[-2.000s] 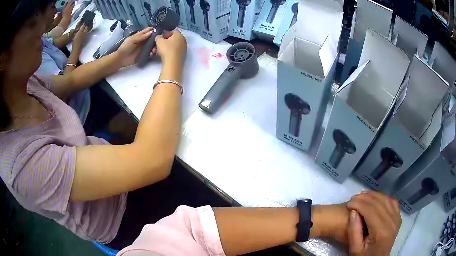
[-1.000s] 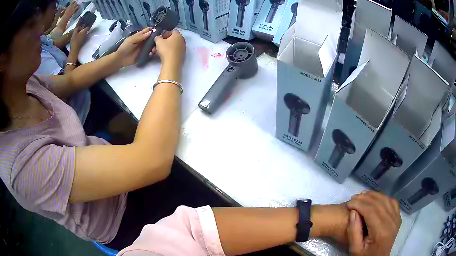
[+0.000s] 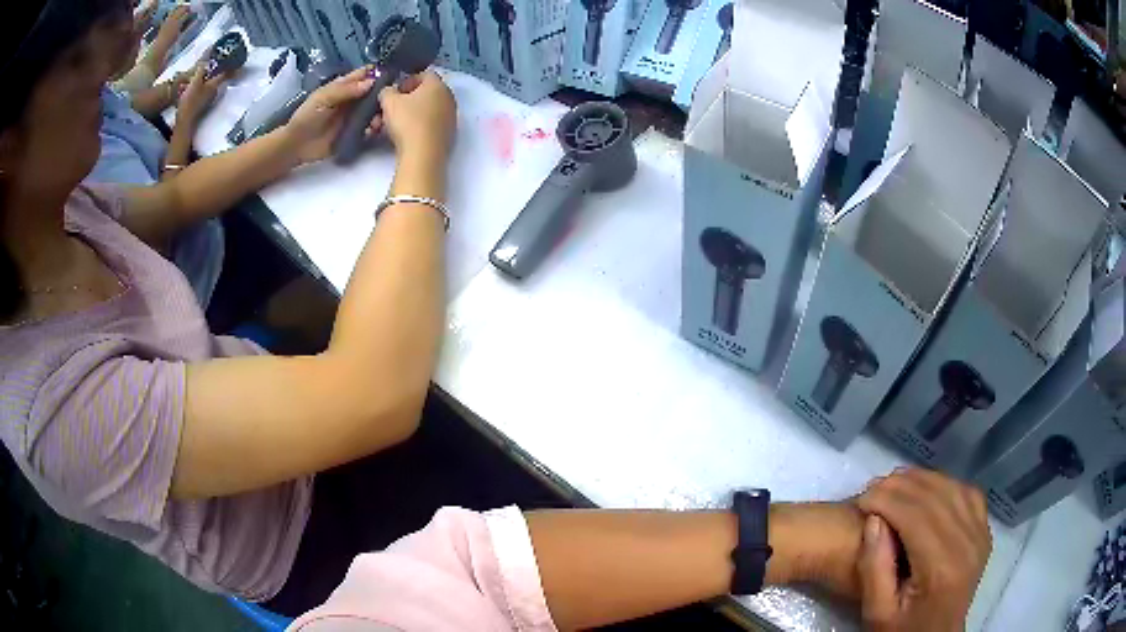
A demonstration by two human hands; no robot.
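My left hand (image 3: 932,537) is at the lower right, at the end of a forearm with a dark wristband. Its fingers are bent, and no object shows in it. It seems to lie against my right hand (image 3: 879,580), whose thumb appears to show at the bottom edge. The two overlap, and their grip is unclear. A grey handheld fan (image 3: 567,189) lies on the white tabletop (image 3: 556,358), its round head towards the back. Open retail boxes (image 3: 743,235) stand upright at the right with raised flaps. Their insides look empty where visible.
A person (image 3: 284,383) sits close at the left, holding another grey fan (image 3: 393,77) in both hands. More hands and a fan (image 3: 226,54) show beyond. Printed boxes (image 3: 519,56) line the back. A pile of small dark pieces (image 3: 1105,568) lies at the right edge.
My visible hand and the fan on the table have stayed in place. The far fan at the upper left has turned to show its round face.
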